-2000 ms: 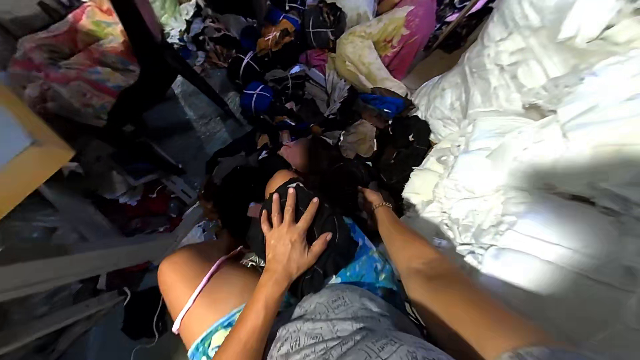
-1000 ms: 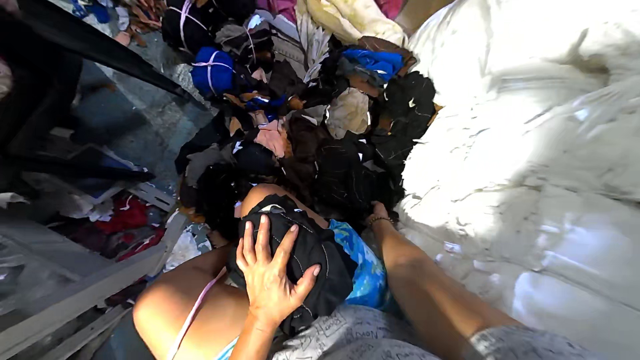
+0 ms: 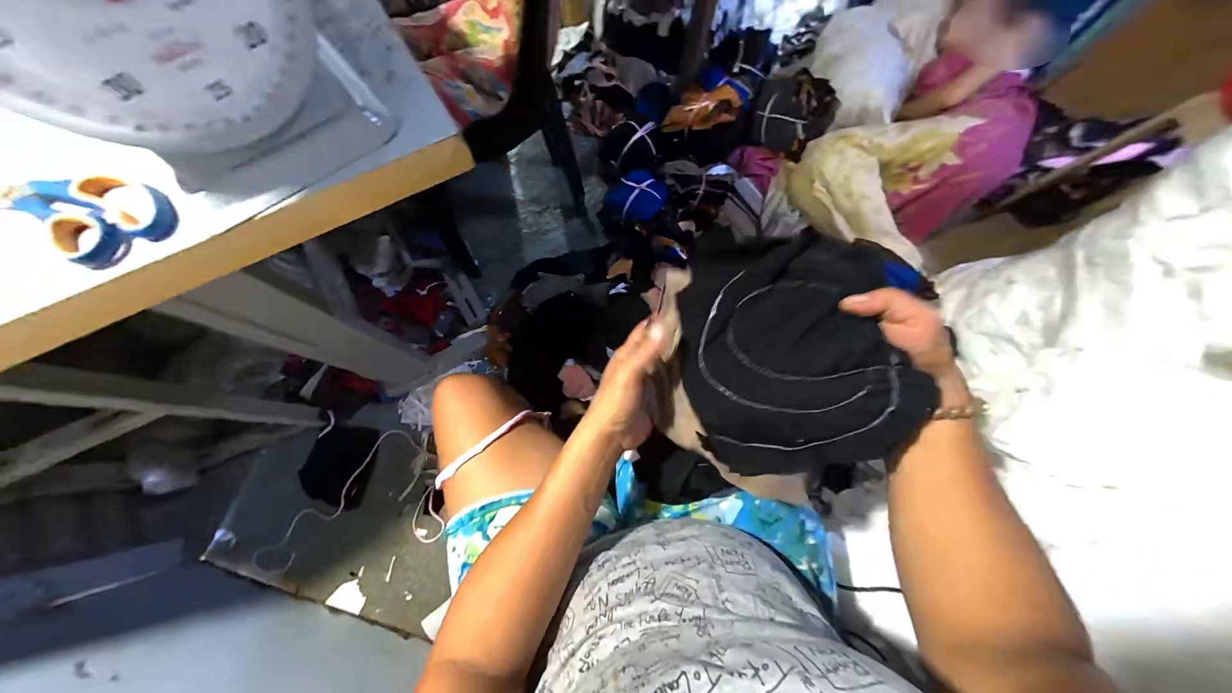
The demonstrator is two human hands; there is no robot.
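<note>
A thick stack of black fabric pieces [image 3: 789,356] with curved pale lines is held up in front of me, above my lap. My right hand [image 3: 914,337] grips its right edge, thumb on top. At the left side my left hand [image 3: 630,380] holds beige fabric [image 3: 681,385] that lies against the black pieces; its fingers are partly hidden. Below and beyond lies a heap of dark cloth scraps [image 3: 563,332], with a pink scrap [image 3: 577,380] in it. A pale pink strip of cloth [image 3: 486,448] circles my left thigh.
At the upper left a table [image 3: 289,231] bears a dial scale [image 3: 164,77] and blue-and-white rolls [image 3: 106,217]. Large white cloth bundles [image 3: 1107,385] fill the right side. Tied fabric bundles [image 3: 635,197] lie ahead, near another person's arm [image 3: 948,94]. A table leg [image 3: 553,115] stands between.
Both hands have risen from my lap area and now hold the black stack up between them. My left hand, earlier spread flat on black cloth, now grips at the side. The view has shifted left.
</note>
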